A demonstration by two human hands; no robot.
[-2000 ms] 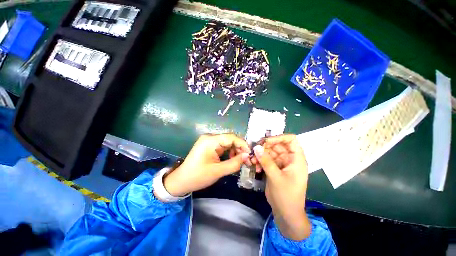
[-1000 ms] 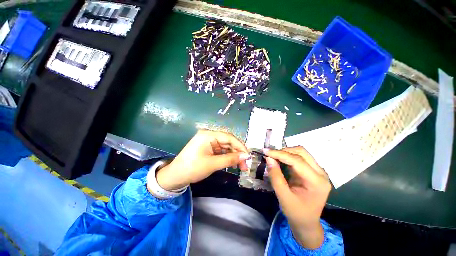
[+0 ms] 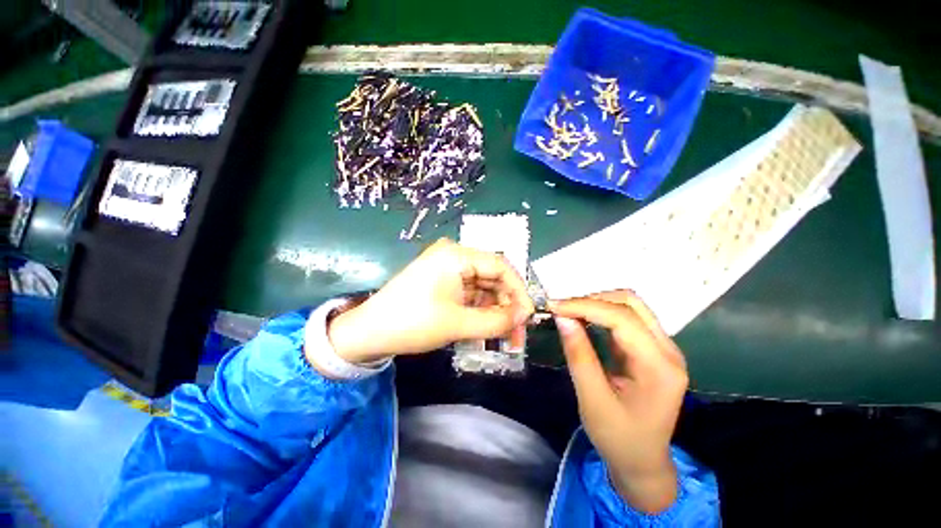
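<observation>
A silver-white panel (image 3: 495, 236) lies on the green bench at its front edge, partly hidden under my left hand. My left hand (image 3: 449, 306) is over the panel, thumb and fingers pinched together. My right hand (image 3: 625, 361) is just to the right, its thumb and forefinger meeting the left fingertips. A small dark strip part (image 3: 540, 301) is pinched between both sets of fingertips, above the panel's right edge. Its exact shape is too small to tell.
A loose heap of dark, gold and white strips (image 3: 402, 144) lies behind the panel. A blue bin (image 3: 676, 103) with tan slivers stands right of it. Sticker sheets (image 3: 712, 222) and a white paper strip (image 3: 900, 186) lie right. A black tray (image 3: 114, 294) holding panels is left.
The view has shifted, showing more of the black tray. My fingertips have moved from over the panel's slot to its right edge, with the small part still pinched.
</observation>
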